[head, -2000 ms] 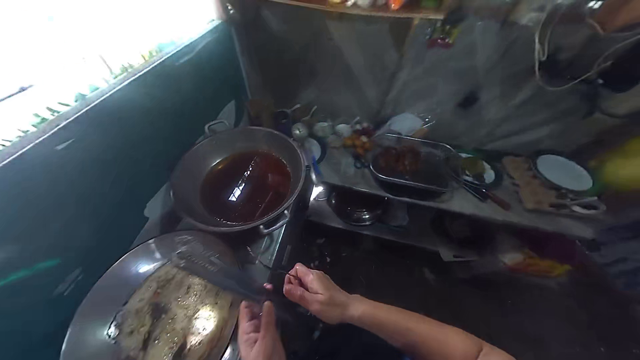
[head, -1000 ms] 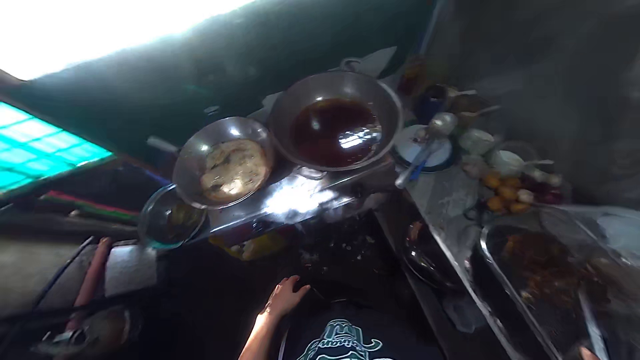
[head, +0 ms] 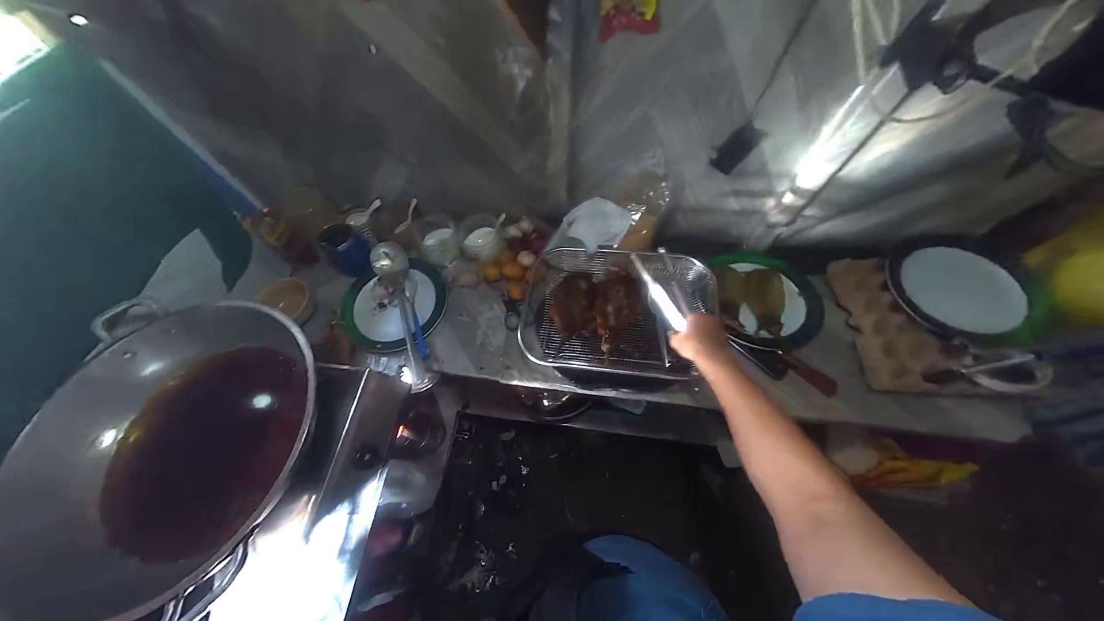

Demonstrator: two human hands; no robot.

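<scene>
My right hand (head: 700,338) is closed on metal tongs (head: 660,296), which reach over the right part of a wire basket (head: 614,371). Browned pieces of meat (head: 595,304) lie in the basket, left of the tongs. Whether the tongs touch the meat is not clear. My left hand is out of view. At the left, a large metal wok (head: 293,345) holds dark reddish-brown liquid (head: 207,448). A ladle (head: 404,302) lies across a green-rimmed plate (head: 355,319) between the wok and the basket.
Small jars (head: 481,243) with spoons and small orange fruits (head: 511,271) stand behind. Right of the basket are a plate of flat greenish food (head: 759,297), a wooden-handled utensil (head: 811,375), an egg tray (head: 884,345) and a white plate (head: 957,289). The stove (head: 336,517) is at lower left.
The view has swung to the right, away from the smaller pan. My right hand is now over the wire basket with tongs in it; my left hand has gone out of view.
</scene>
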